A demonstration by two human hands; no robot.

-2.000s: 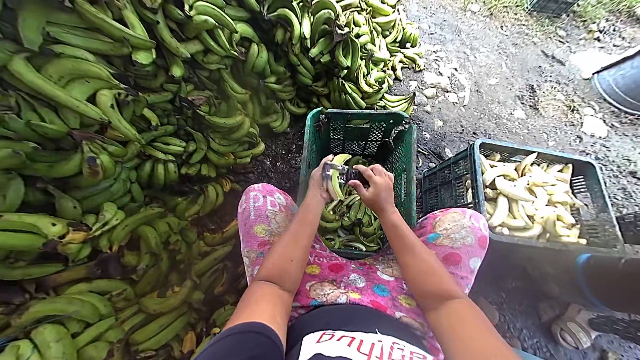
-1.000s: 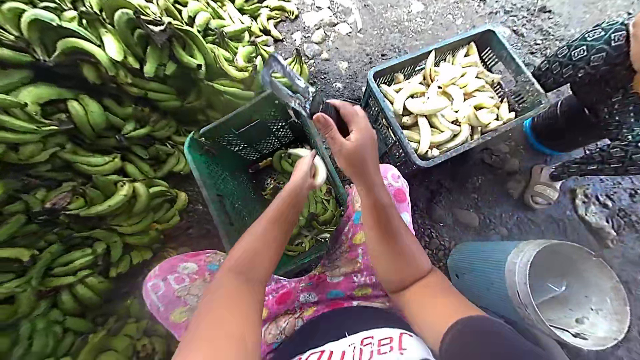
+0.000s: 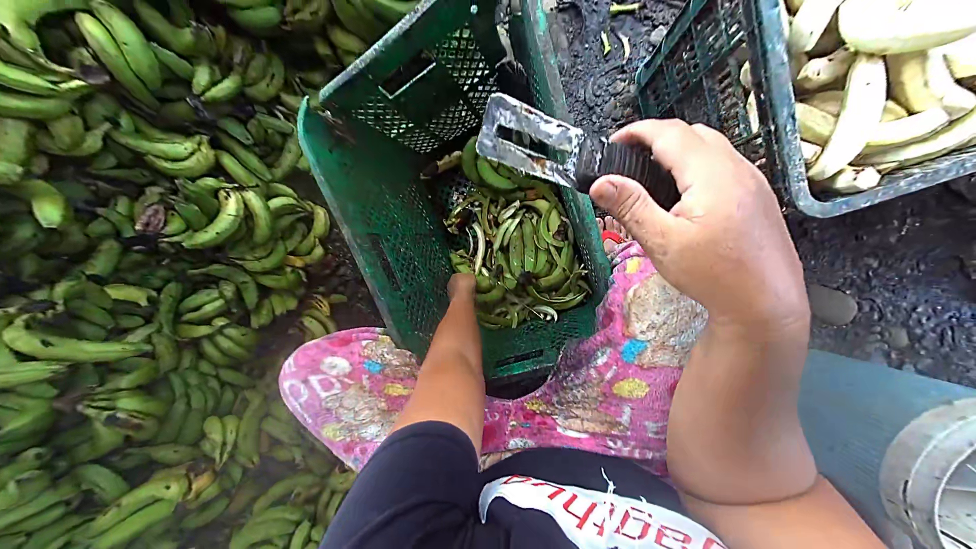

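Observation:
My right hand (image 3: 709,206) grips the dark, wrapped handle of a metal peeling tool (image 3: 530,141), whose slotted, smeared blade points left over the green plastic crate (image 3: 374,221). My left hand (image 3: 461,288) reaches down into that crate beside green plantain peels (image 3: 526,244); its fingers are mostly hidden, so what they touch does not show. Some unpeeled green plantains (image 3: 496,175) lie farther back in the crate, under the blade. At the upper right, a second crate (image 3: 797,171) holds pale peeled plantains (image 3: 858,114).
A large heap of green plantains (image 3: 213,221) fills the left side. A blue-grey bucket-like container (image 3: 854,427) with a whitish rim lies at the lower right. Wet dark ground with a flat stone (image 3: 831,305) shows between it and the second crate.
The peeled plantain that was in my left hand one second ago is no longer seen there, and that hand is now down in the green crate. My right hand still holds the tool.

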